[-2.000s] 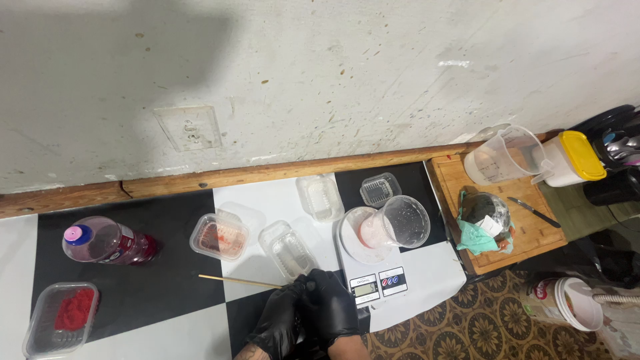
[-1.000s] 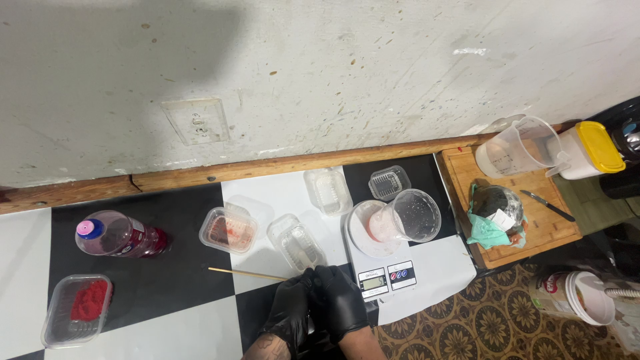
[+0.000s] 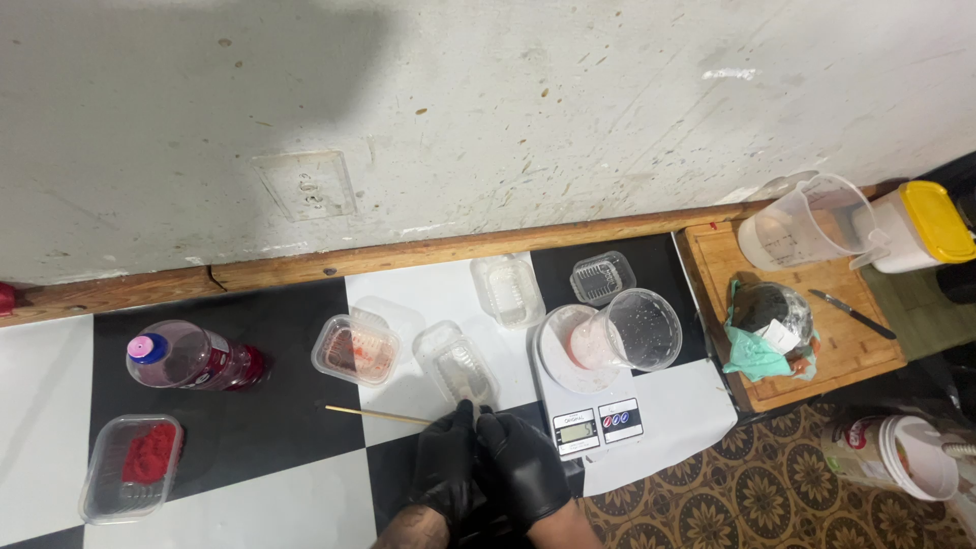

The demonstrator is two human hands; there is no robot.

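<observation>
My left hand [image 3: 446,463] and my right hand [image 3: 522,465], both in black gloves, meet fingertip to fingertip at the bottom centre; a small pale thing shows between the fingertips, too small to name. Just beyond them lies a clear plastic tub [image 3: 457,366]. A thin wooden stick [image 3: 377,415] reaches toward my left hand; whether it is touched cannot be told. Right of my hands, a white digital kitchen scale [image 3: 554,381] bears a clear plastic cup [image 3: 644,328] with pinkish contents. A tub with reddish residue [image 3: 356,349] stands to the left.
Left are a bottle of red liquid [image 3: 206,358] and a tub of red powder [image 3: 131,469]. Two clear tubs [image 3: 509,292] [image 3: 602,278] stand near the wall. Rightward, a wooden cutting board [image 3: 846,366] holds a knife [image 3: 852,313], a plastic jug [image 3: 808,221] and a dark wrapped bundle [image 3: 772,320].
The pale thing between my fingertips now shows. Both hands stay close together in front of the scale.
</observation>
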